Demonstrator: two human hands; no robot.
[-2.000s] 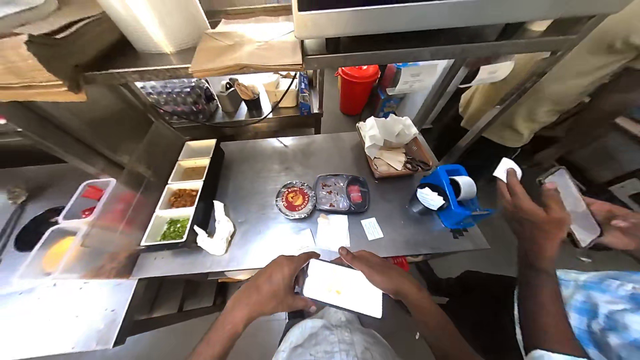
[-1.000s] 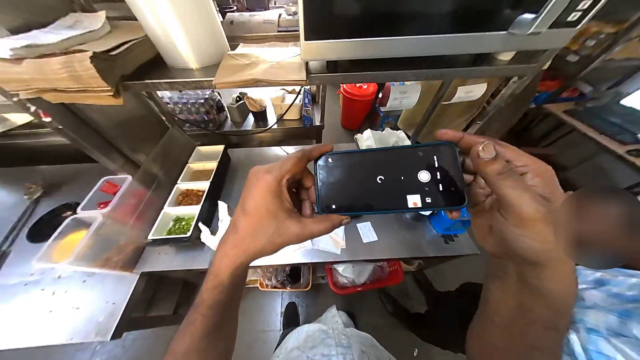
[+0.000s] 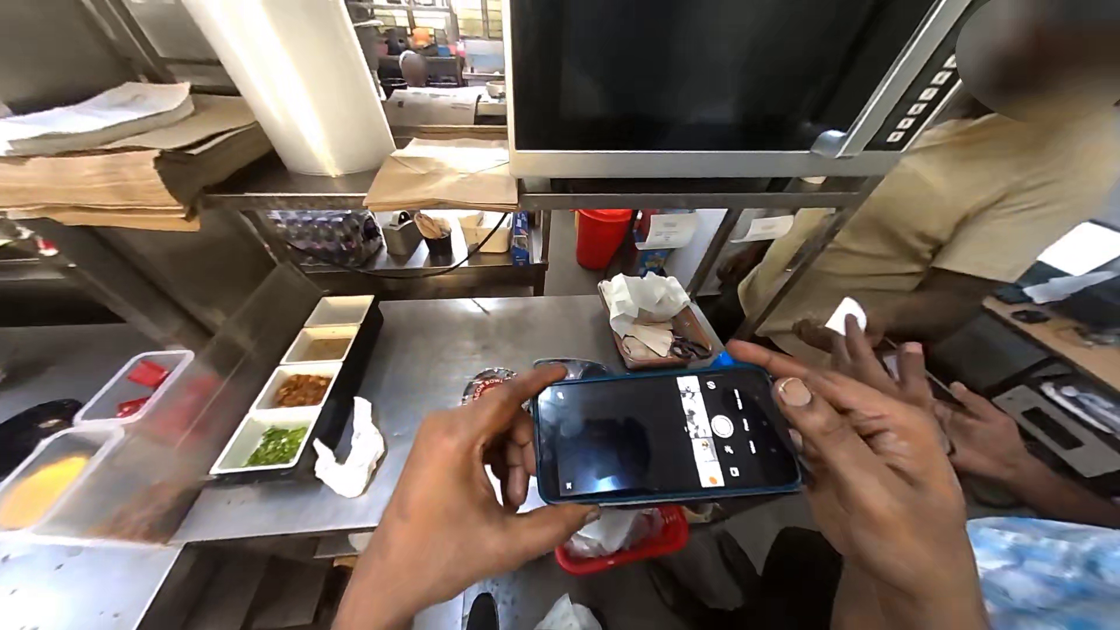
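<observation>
A smartphone (image 3: 630,437) in a dark blue case is held sideways, its screen dark with camera controls on the right part. My left hand (image 3: 481,490) grips its left end between thumb and fingers. At the other end, my right hand (image 3: 866,472) holds the phone's right edge. Behind it, partly covered, a round container with a printed lid (image 3: 486,383) and a black tray (image 3: 573,367) rest on the steel table (image 3: 437,324). A crumpled white tissue (image 3: 354,451) lies left of my left hand.
White trays with chopped greens (image 3: 278,446) and brown bits (image 3: 302,389) stand at left. A brown box (image 3: 696,328) holds paper and scissors. A microwave (image 3: 682,79) sits on the shelf above. A red basket (image 3: 626,547) is below. Another person's hands (image 3: 989,437) are at right.
Two seconds ago my hands held a white rectangular thing lower down; the phone now shows its dark screen, held higher. Since one second ago, the phone has come lower and its display has changed.
</observation>
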